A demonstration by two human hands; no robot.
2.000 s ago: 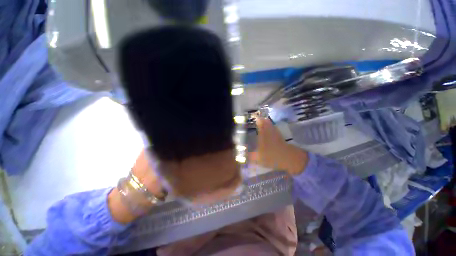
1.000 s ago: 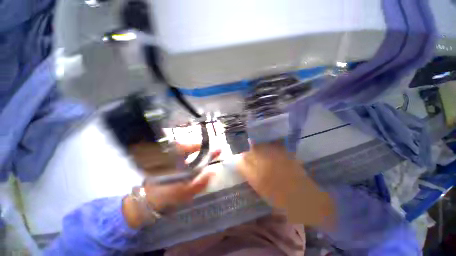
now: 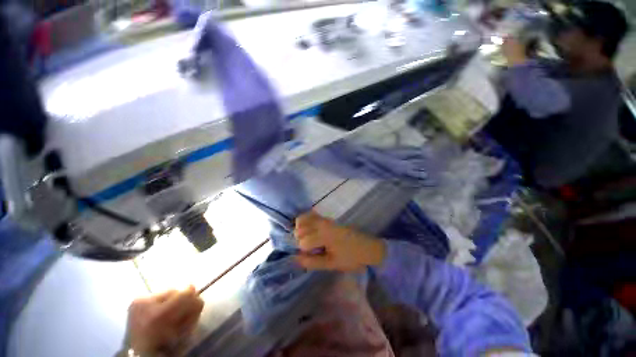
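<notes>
My left hand (image 3: pixel 164 321) is at the lower left, by the front of the white sewing machine bed (image 3: pixel 84 307). Its fingers are curled; whether they hold anything cannot be told. My right hand (image 3: pixel 335 244) is closed on a thin dark tool (image 3: pixel 266 208), pointing up and left, beside blue cloth (image 3: pixel 268 286) that hangs over the table's front edge. The needle area is brightly lit, with a dark metal piece (image 3: pixel 199 233) on the bed. The needle and presser foot are too blurred to tell.
The white machine arm (image 3: pixel 174 104) crosses above the hands, with a blue-violet cloth strip (image 3: pixel 251 104) draped over it. More blue cloth (image 3: pixel 383 162) lies to the right. White scraps (image 3: pixel 512 275) fill a blue crate. Another person (image 3: pixel 579 118) sits at upper right.
The view has swung right. My hands have moved apart, away from the needle area. The thin dark tool now shows in my right hand, and the other person has come into view.
</notes>
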